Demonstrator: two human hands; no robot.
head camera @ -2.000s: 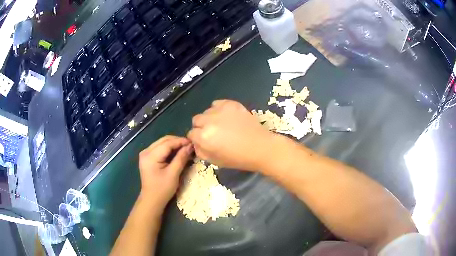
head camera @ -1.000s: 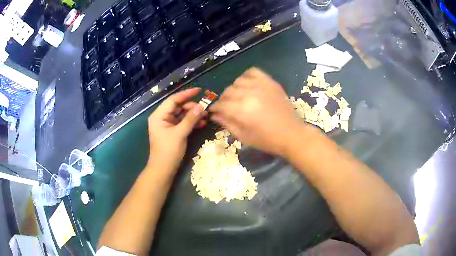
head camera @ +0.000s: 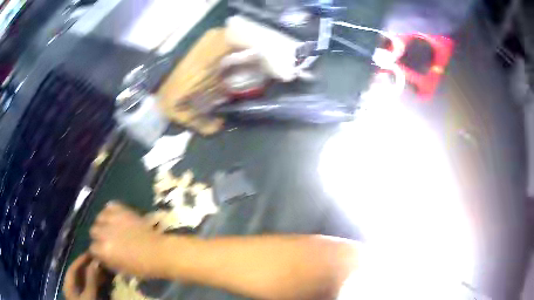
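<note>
The view is blurred. My right hand (head camera: pixel 126 240) is at the lower left with its fingers bent together, touching or close to my left hand (head camera: pixel 85 278), which is cut off by the bottom edge. Whatever lies between the fingers is hidden. The heap of small pale pieces (head camera: pixel 130 289) shows only in part below my right hand, at the bottom edge. The second pale pile (head camera: pixel 190 202) lies loose on the dark green mat, just beyond my right wrist. The black blister tray (head camera: pixel 50 146) is at the left, beyond the mat edge.
A white folded paper (head camera: pixel 168 150) and a whitish bottle (head camera: pixel 143 121) stand beyond the second pile. A grey film square (head camera: pixel 234 185) lies right of it. Farther are a brown board (head camera: pixel 190 76) and a round red-rimmed dish (head camera: pixel 243 79). A red stool (head camera: pixel 438 67) and strong glare are at right.
The view has swung right, so the hands, piles and tray now sit farther left. The small red-and-white piece seen at my left fingertips one second ago is no longer visible. The hands are closer together.
</note>
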